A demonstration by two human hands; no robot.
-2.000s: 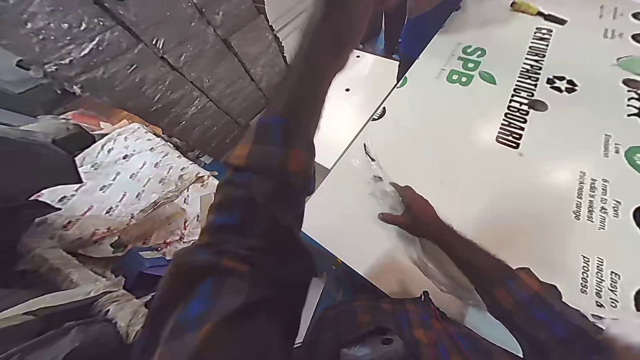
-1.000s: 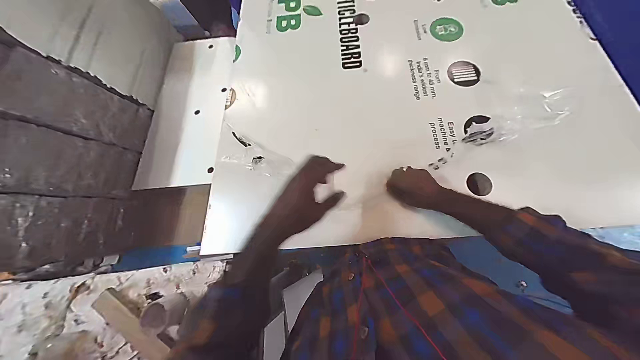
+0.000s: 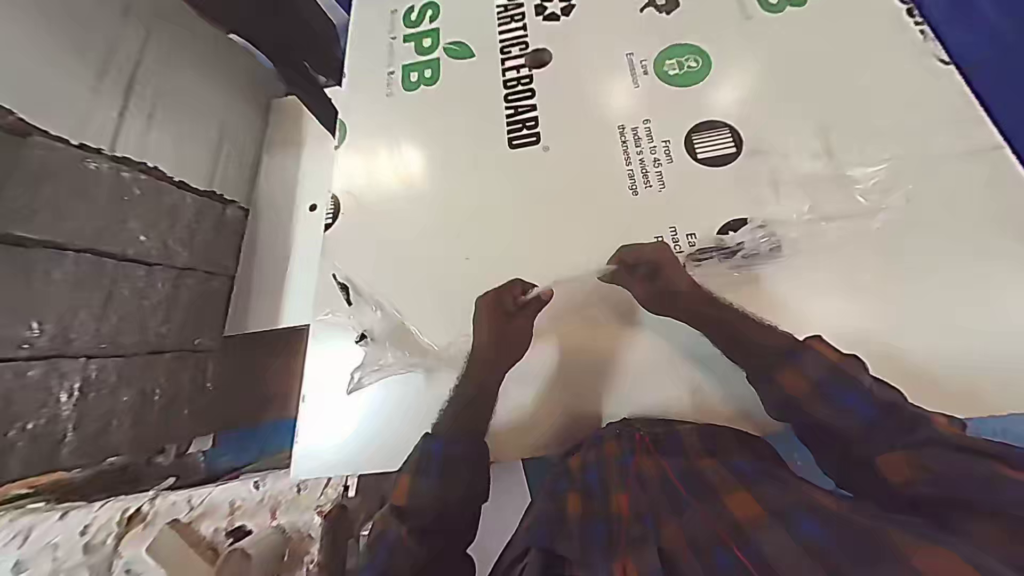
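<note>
A clear plastic film [image 3: 392, 332] lies crumpled across a white printed particleboard sheet [image 3: 432, 216]. My left hand [image 3: 508, 324] grips the film's edge between thumb and fingers, over the near part of the board. To its right and slightly farther off, my right hand [image 3: 652, 276] is closed on the same edge. The film is stretched in a short taut line between the two hands. Another bunched part of the film [image 3: 744, 244] rests on the board just beyond my right hand. Where the film's lower part ends is hard to tell.
Stacked grey wrapped packs [image 3: 120, 256] stand at the left. Beside them is a white panel with a dark hole [image 3: 276, 224]. Offcuts and crumpled printed sheeting [image 3: 264, 520] lie at the lower left. A blue surface [image 3: 976, 72] borders the board at the upper right.
The view has swung markedly to face the board. My left hand, open and apart from the film's edge one second ago, is now closed on it.
</note>
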